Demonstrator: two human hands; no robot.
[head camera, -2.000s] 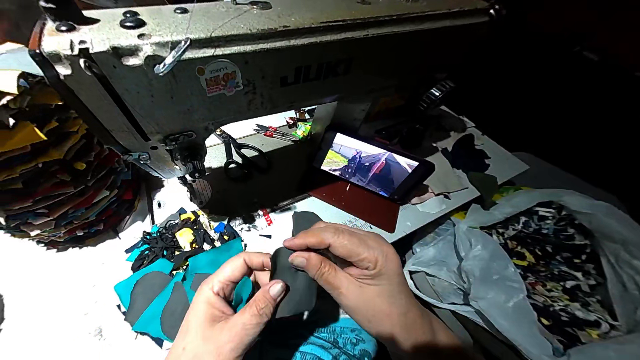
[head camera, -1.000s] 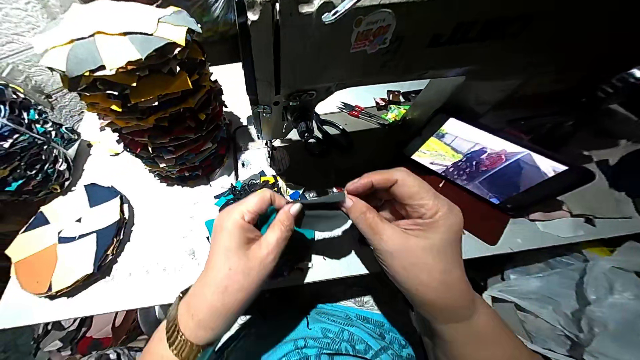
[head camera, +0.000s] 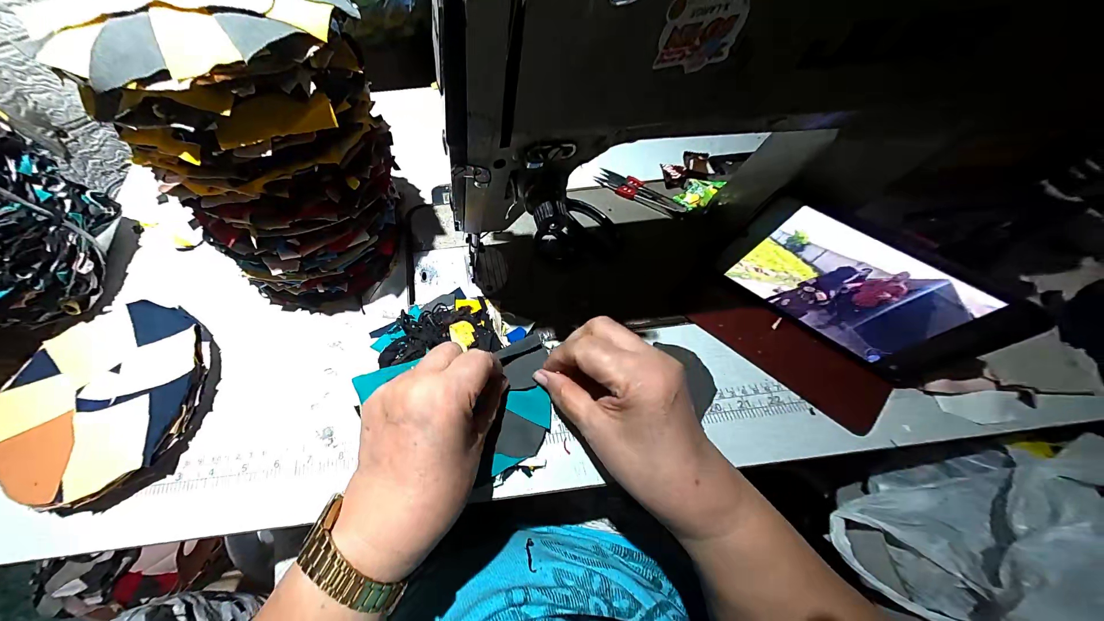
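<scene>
Between my two hands is a small dark grey fabric piece (head camera: 524, 358). My left hand (head camera: 423, 448), with a gold watch at its wrist, pinches its left end; the fingertips are partly hidden. Thumb and forefinger of my right hand (head camera: 621, 405) meet at its right edge. Below the hands, a teal and grey patchwork piece (head camera: 522, 431) lies on the white sewing table (head camera: 276, 388). Just behind my left hand sits a heap of dark threads and fabric scraps (head camera: 440, 332), in front of the sewing machine's needle area (head camera: 476, 250).
A tall stack of patchwork rounds (head camera: 267, 172) stands at back left, with a lower stack (head camera: 103, 405) nearer. The sewing machine (head camera: 621, 95) spans the back. Black scissors (head camera: 569, 228) and red-marked thread snips (head camera: 638, 191) lie by it. A phone (head camera: 862, 285) rests right; a plastic bag (head camera: 975, 526) is below.
The view has swung left, bringing the patchwork stacks further in. The grey fabric, held up between both hands in the earlier frames, is now over the patchwork piece beside the scrap heap.
</scene>
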